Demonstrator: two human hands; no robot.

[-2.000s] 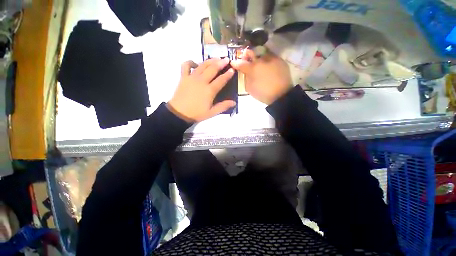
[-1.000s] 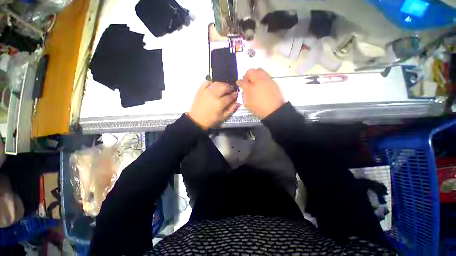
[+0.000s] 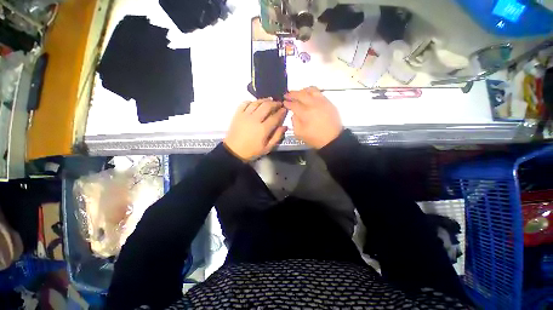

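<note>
A black fabric piece [image 3: 270,74] lies flat on the white table, its far end by the presser foot and needle [image 3: 281,43]. My left hand [image 3: 254,127] is on its near end, fingers bent over it. My right hand [image 3: 313,116] touches the piece's near right corner with thumb and fingertips pinched together, close beside my left fingertips. Whether a narrow strip is between the fingers is hidden. A stack of flat black cut pieces [image 3: 148,69] lies on the left of the table. A bunched black pile [image 3: 193,13] lies behind it.
The sewing machine's blue end with a lit display [image 3: 508,9] is at upper right. Fabric scraps [image 3: 388,57] lie under the machine arm. A red-handled tool [image 3: 397,93] lies right of the needle. A blue basket [image 3: 492,233] stands below right, and a plastic-lined bin [image 3: 112,209] below left.
Both hands have moved from the needle toward the table's front edge, uncovering the fabric piece's far part. The view has shifted slightly.
</note>
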